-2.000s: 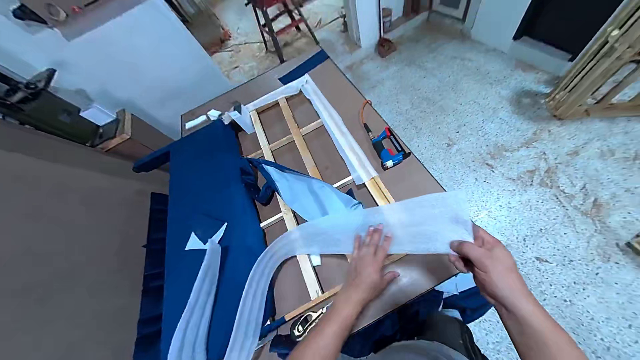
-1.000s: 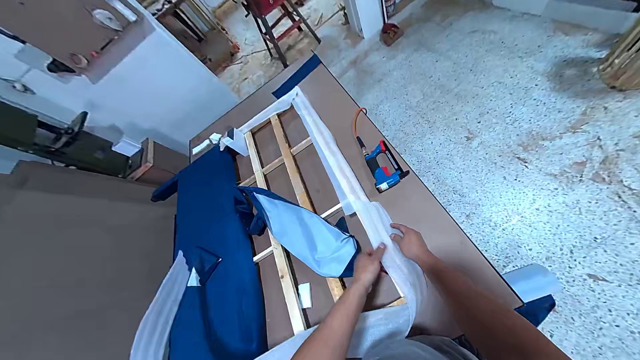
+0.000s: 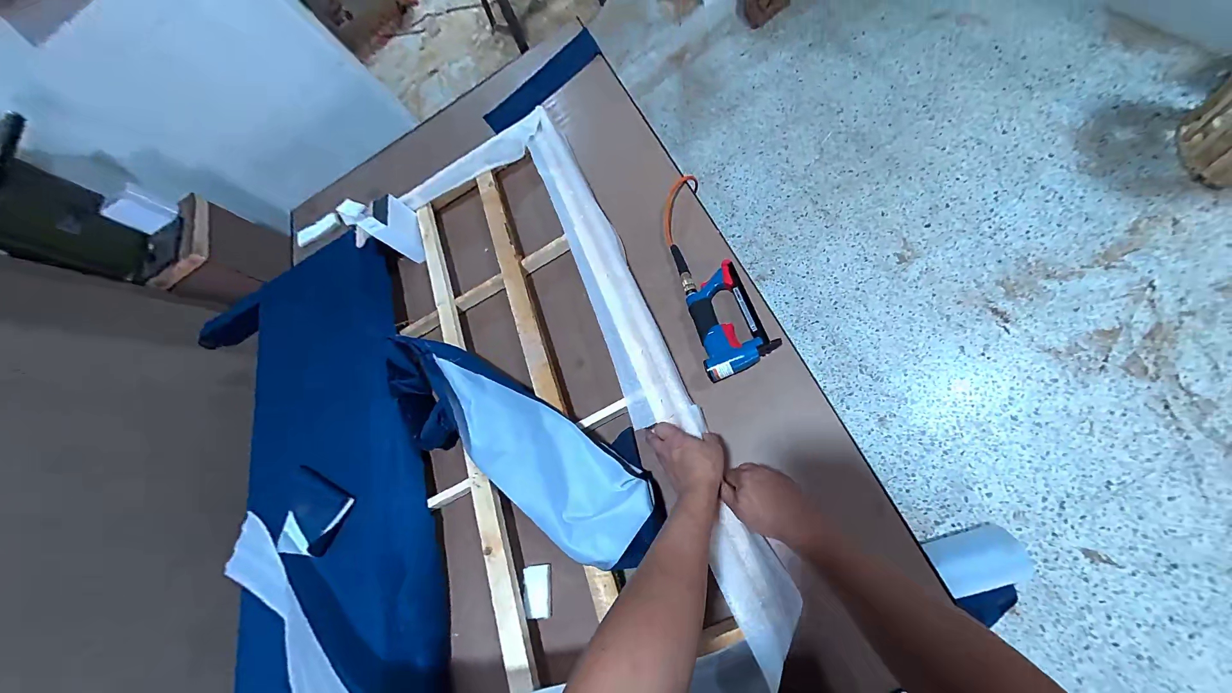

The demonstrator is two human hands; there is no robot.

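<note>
White padding strip (image 3: 616, 279) lies wrapped along the right rail of a wooden frame (image 3: 525, 298). My left hand (image 3: 688, 457) grips the strip where it overlaps a second length of it. Just right of it, almost touching, my right hand (image 3: 765, 500) has its fingers closed on the strip's outer edge. The strip's loose end (image 3: 760, 597) hangs over the frame's near corner. Blue fabric with a pale underside (image 3: 549, 462) lies folded across the slats. A blue and red pneumatic stapler (image 3: 727, 327) rests on the table beside the rail.
Blue fabric (image 3: 337, 404) covers the table's left side, with another white strip (image 3: 279, 587) on it. An orange air hose (image 3: 669, 207) runs from the stapler over the table edge. A pale roll (image 3: 977, 558) juts out beyond the right edge. A wooden box (image 3: 202, 250) stands at left.
The white strip, earlier held out stretched above the frame's near end, now lies along the right rail. Both hands have come together on it. The view has shifted closer to the frame.
</note>
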